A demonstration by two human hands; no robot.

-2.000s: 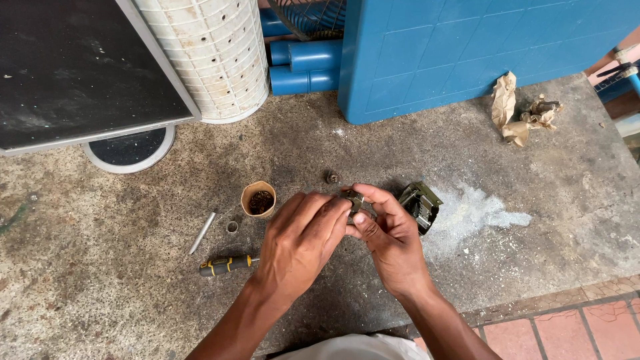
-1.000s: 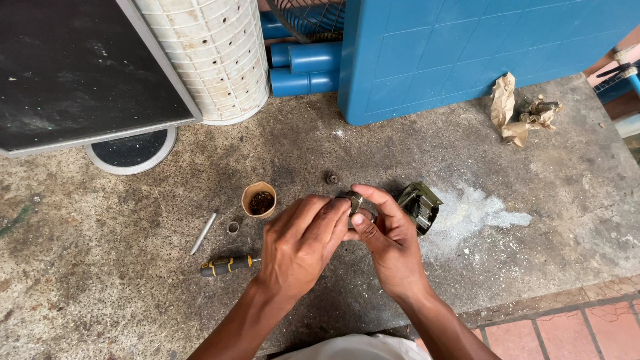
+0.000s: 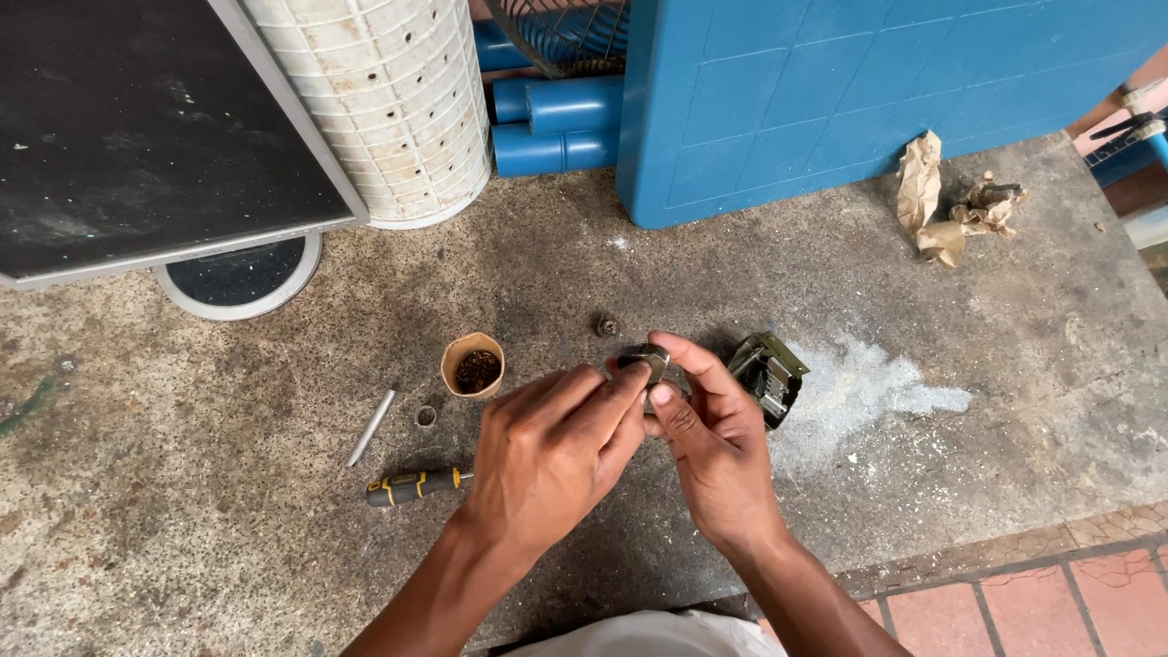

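My left hand [image 3: 557,447] and my right hand [image 3: 721,438] meet over the stone surface, both on a small dark metal part [image 3: 646,360]; the fingers cover much of it. Just right of my right hand lies an open dark green metal housing [image 3: 768,379] with metal pieces inside. A small brown round part [image 3: 607,324] sits beyond the fingers. Left of my left hand are a paper cup [image 3: 473,365] of small dark and brassy pieces, a metal ring [image 3: 425,416], a grey metal rod [image 3: 371,428] and a screwdriver with a black and yellow handle [image 3: 413,486], its shaft partly behind my wrist.
White powder [image 3: 867,392] is spread right of the housing. Crumpled brown paper [image 3: 931,201] lies at the far right. Along the back stand a blue plastic panel [image 3: 821,100], blue pipes [image 3: 575,128], a white perforated cylinder [image 3: 383,109] and a monitor [image 3: 164,137] on a round base.
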